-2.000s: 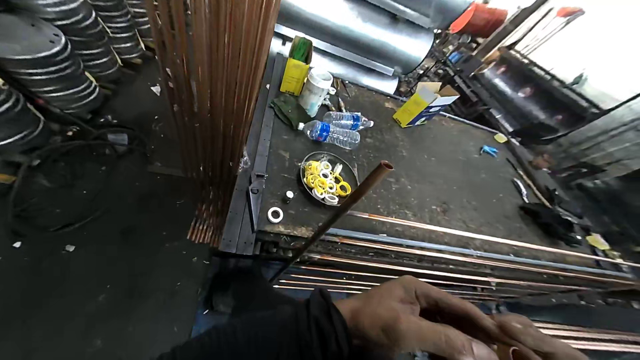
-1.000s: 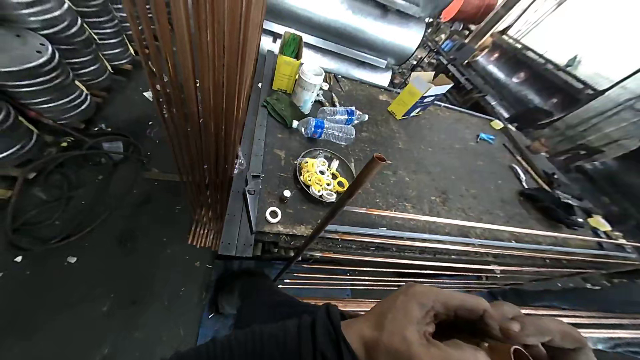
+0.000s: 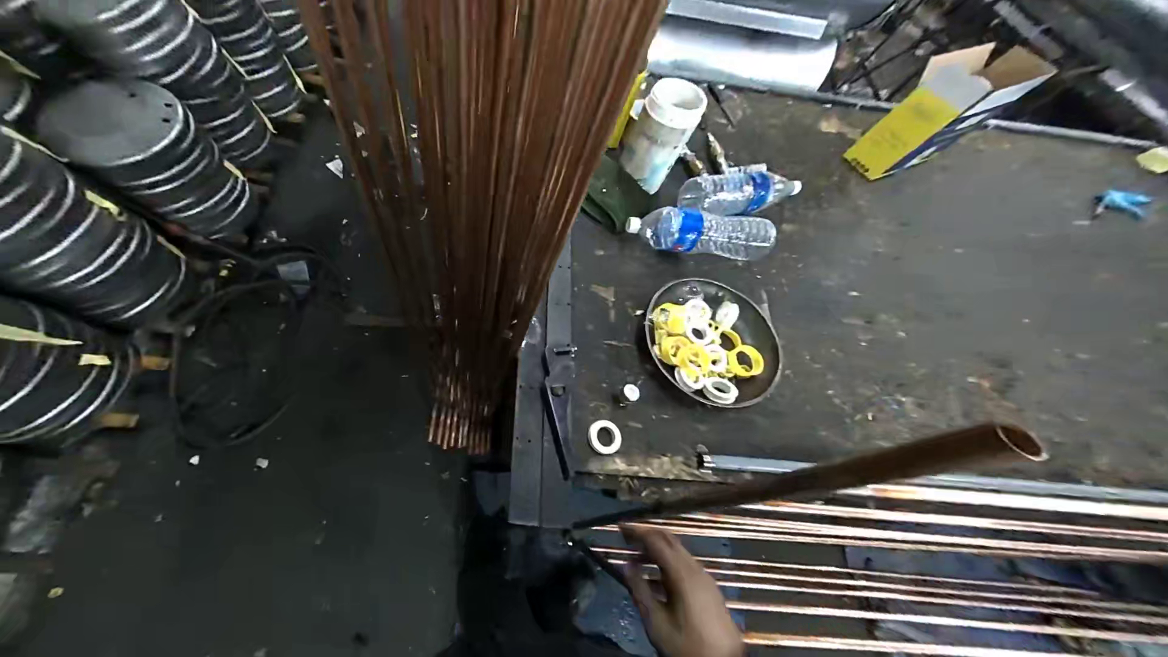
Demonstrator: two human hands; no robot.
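My right hand (image 3: pixel 684 593) is at the bottom, fingers pointing up and left, just below the lower part of a dark copper tube (image 3: pixel 876 461). The tube slants up to the right, its open end toward the camera. A thin dark piece (image 3: pixel 598 558) reaches the fingertips; whether they grip it is unclear. My left hand is not in view. Bright copper tubes (image 3: pixel 912 534) lie along the bench edge beside the hand. A round dish (image 3: pixel 771 365) holds yellow and white tape rings; a white ring (image 3: pixel 604 437) and a small white cap (image 3: pixel 630 393) lie left of it.
A bundle of brown copper tubes (image 3: pixel 502 182) stands left of the workbench (image 3: pixel 912 301). Plastic bottles (image 3: pixel 721 234), a white tub (image 3: pixel 663 128), a yellow box (image 3: pixel 903 132) and a blue item (image 3: pixel 1122 203) are on the bench. Stacked round discs (image 3: pixel 146 155) and a coiled hose (image 3: pixel 237 365) are at left.
The view has shifted left and closer to the bench. Two hands showed together at lower right before; now one shows, lower centre. The slanted tube has tipped lower toward the right.
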